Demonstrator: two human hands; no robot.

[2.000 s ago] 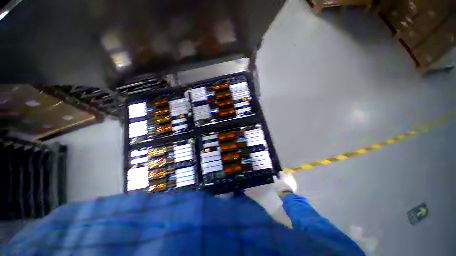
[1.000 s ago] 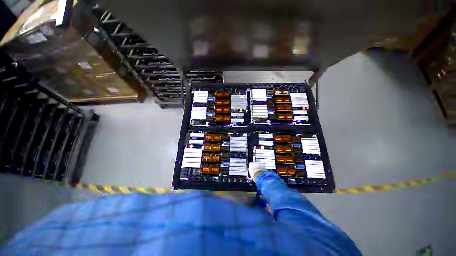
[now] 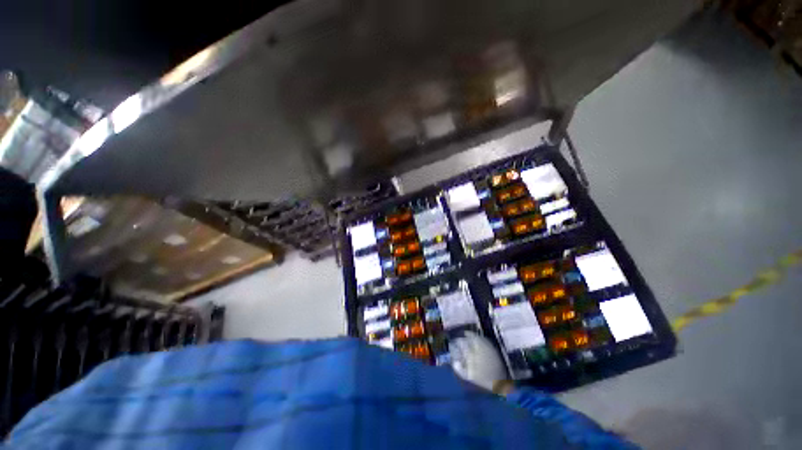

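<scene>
A black board tray [image 3: 664, 341] holds several circuit boards in four places, two by two. The near right circuit board [image 3: 552, 315] shows orange coils and white blocks. My right hand [image 3: 477, 359], in a pale glove, is at the tray's front middle, over the edge of the near left board [image 3: 410, 332]. Its fingers are blurred, and I cannot tell if they grip anything. My blue sleeve and clothing hide the tray's front left part. My left hand is not in view.
A large dark reflective panel [image 3: 237, 132] stands behind the tray. Black racks [image 3: 97, 330] stand at the left, with a wrapped carton stack [image 3: 167, 246] behind. Yellow-marked floor tape [image 3: 743, 292] runs at the right.
Since the first frame my right hand has moved from the tray's front right corner to its front middle. Since one second ago the view has tilted, and the tray appears rotated and further right.
</scene>
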